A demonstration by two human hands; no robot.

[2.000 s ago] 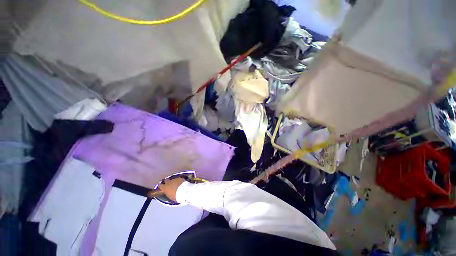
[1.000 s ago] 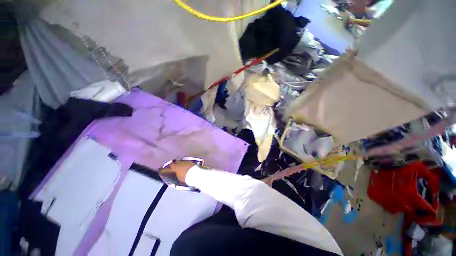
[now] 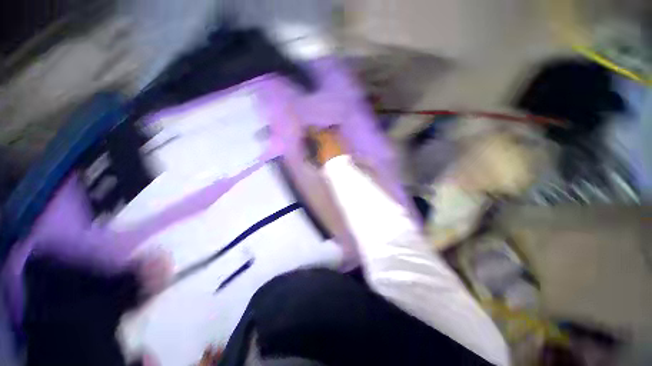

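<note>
The view is strongly blurred. A white garment panel [image 3: 286, 243] lies across the purple table cover [image 3: 339, 100], with a long black seam line, a short black line and a black band along its far end. A second white panel [image 3: 214, 146] lies beyond it to the left. My right hand [image 3: 329, 145], in a white sleeve, is closed around the handle of the iron [image 3: 312, 146], just past the black band; the iron is mostly hidden and smeared. A small brown patch at the bottom edge may be my left hand [image 3: 211, 355], cut off and unclear.
Black garments [image 3: 214, 68] lie at the table's far edge, with another dark heap [image 3: 75, 307] at near left. A blue padded bar [image 3: 64, 157] runs along the left. A red strip [image 3: 465, 114], cloth scraps and a yellow cord [image 3: 611, 64] are to the right.
The view has swung left and turned, bringing the blue bar and more of the panels into sight. My right hand, still on the iron, appears higher and beyond the black band. The red crate has left view.
</note>
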